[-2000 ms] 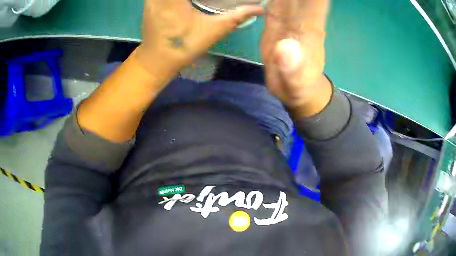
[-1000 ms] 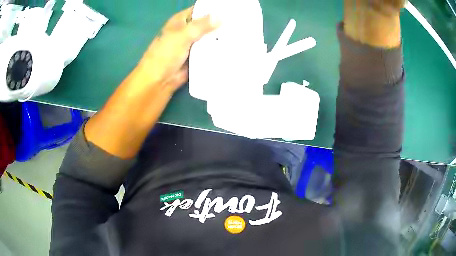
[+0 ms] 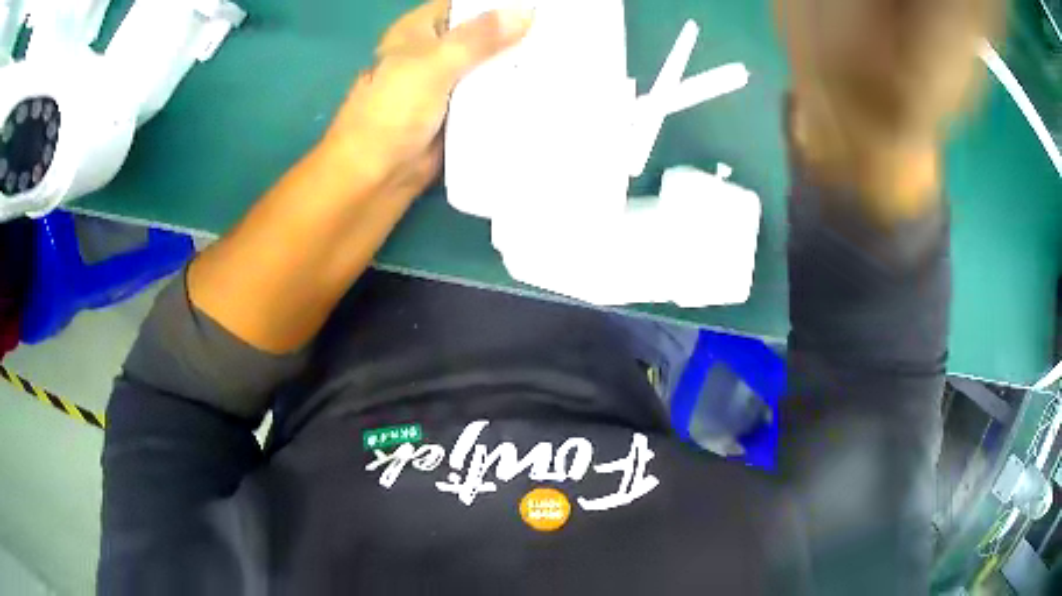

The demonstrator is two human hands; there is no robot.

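A white camera housing (image 3: 536,140) lies on the green bench in front of me, overexposed so its details are lost. A blocky white bracket (image 3: 699,239) extends from it to the right near the bench edge. Two thin white antennas (image 3: 687,93) stick out to the right in a V. My left hand (image 3: 425,87) grips the housing's upper left side, with the thumb on top. My right hand (image 3: 891,70) is at the top right, apart from the housing and strongly blurred. I cannot tell whether it holds anything.
Another white camera unit (image 3: 87,122) with a black lens face is at the left bench edge. Blue stools (image 3: 731,402) stand below the bench. Yellow-black tape (image 3: 52,398) marks the floor at left. Equipment and wires (image 3: 1016,495) are at the lower right.
The camera housing has come into view on the bench with my left hand on it. My right hand has moved away to the upper right. The other unit now shows at left.
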